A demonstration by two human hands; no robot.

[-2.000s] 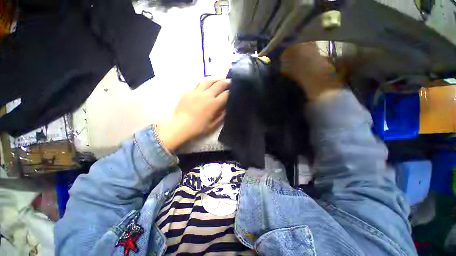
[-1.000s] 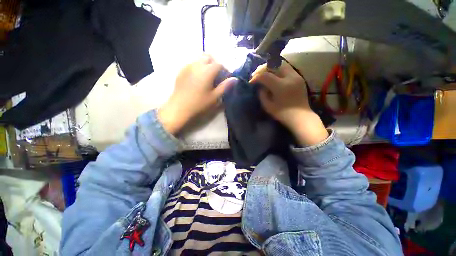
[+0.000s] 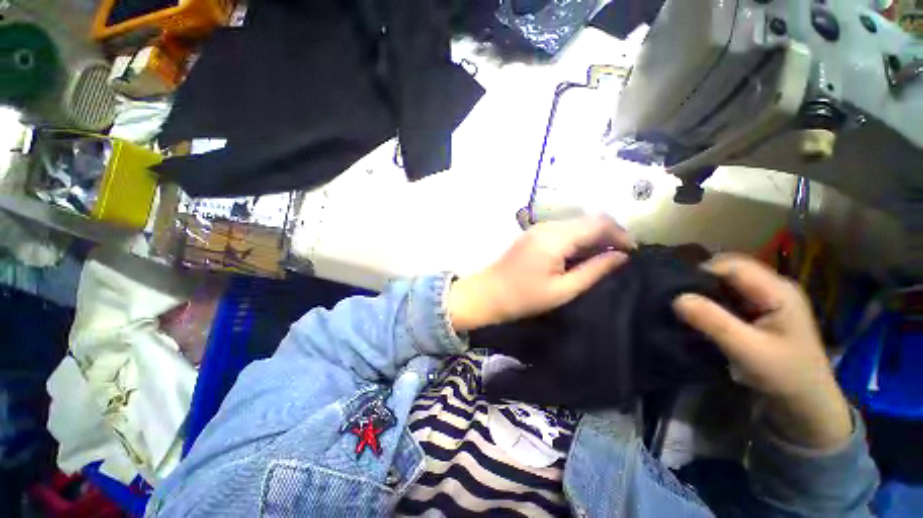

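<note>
A black fabric piece [image 3: 617,329] is held between my two hands at the table's front edge, in front of the sewing machine and off the needle area. My left hand [image 3: 541,268] grips its upper left edge with thumb and fingers. My right hand [image 3: 759,319] holds its right side, thumb and fingers bent over the cloth. The off-white sewing machine head [image 3: 708,81] stands above, at upper right. The cloth hides part of the table edge and my lap.
A larger black garment part [image 3: 304,96] lies on the table [image 3: 354,233] at left. A yellow box [image 3: 127,182], an orange basket [image 3: 167,20] and white cloth [image 3: 121,354] are further left. Orange-handled snips [image 3: 779,253] are partly hidden behind my right hand. A blue bin [image 3: 891,364] is at right.
The view has swung left, so more of the left side shows. The fabric has come away from the needle area towards my body, and both hands have moved back with it, now further apart.
</note>
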